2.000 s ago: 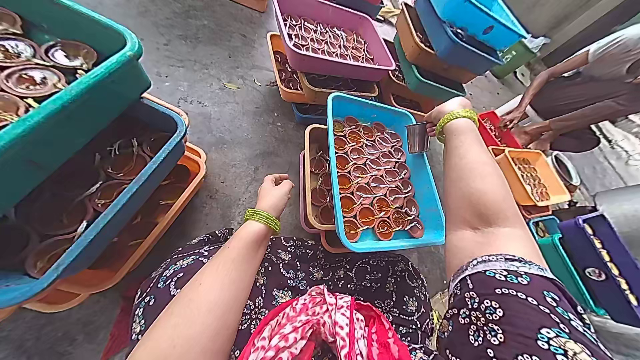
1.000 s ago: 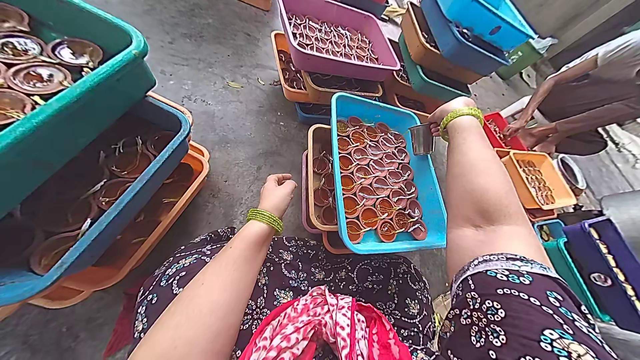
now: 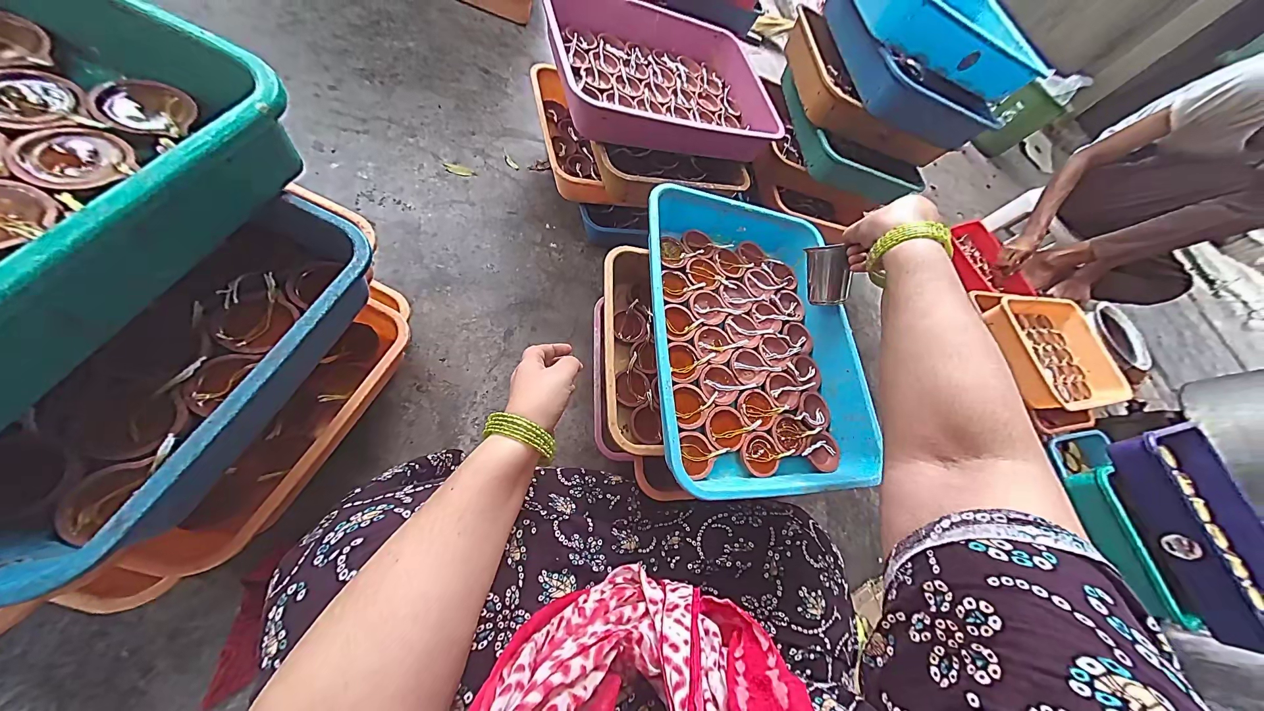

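My right hand (image 3: 882,232) grips a small steel cup (image 3: 828,275), which is over the right side of a light blue plastic tray (image 3: 839,395). Rows of small clay lamps with cotton wicks (image 3: 748,365) fill the tray's left and middle; several hold a yellowish-orange liquid. What the cup contains is hidden. My left hand (image 3: 545,380) is loosely closed in the air left of the tray, touching nothing, and no object shows in it. Beneath the blue tray, a tan tray (image 3: 614,375) with more clay lamps sticks out at the left.
Stacked green (image 3: 197,178), blue (image 3: 296,365) and orange trays of lamps stand at the left. A pink tray (image 3: 671,128) tops another stack ahead. At the right, a person's hands (image 3: 1027,262) are at a red tray (image 3: 973,242), near an orange tray (image 3: 1086,395) and a dark purple tray (image 3: 1136,474).
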